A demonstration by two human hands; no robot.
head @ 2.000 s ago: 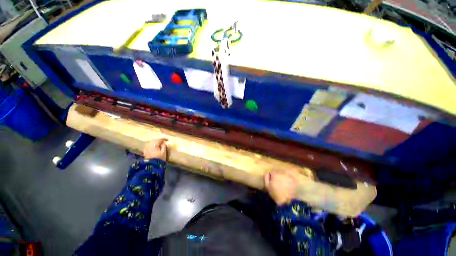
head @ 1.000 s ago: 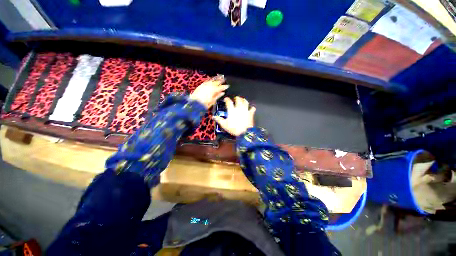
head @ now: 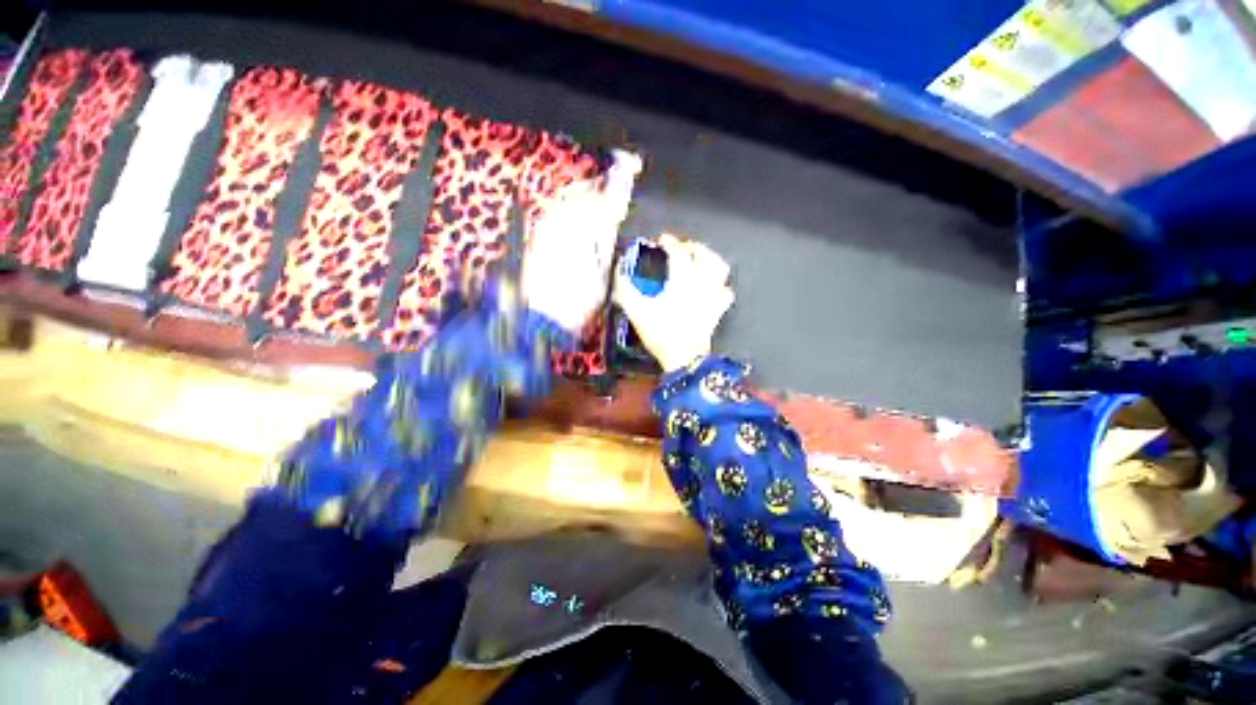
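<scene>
My right hand (head: 685, 296) holds the small blue-edged cutting die (head: 643, 267) at the left edge of the black sheet material (head: 840, 282). The die shows a dark opening. My left hand (head: 562, 262) is blurred and pale, just left of the die, over the rightmost leopard-print strip; its fingers cannot be made out, nor whether it holds anything. Leopard-print material (head: 351, 207) lies to the left in strips divided by dark bands, with one white strip (head: 154, 172) among them.
The wooden front rail (head: 579, 475) runs along the near side, with the red-brown board edge (head: 895, 448) behind it. The blue press beam (head: 827, 55) crosses above the sheet. A blue bin (head: 1061, 461) with tan waste stands at the right.
The view has moved closer to the bed. The die now shows more plainly in my right hand, at about the same place on the sheet edge. My left hand has blurred beside it.
</scene>
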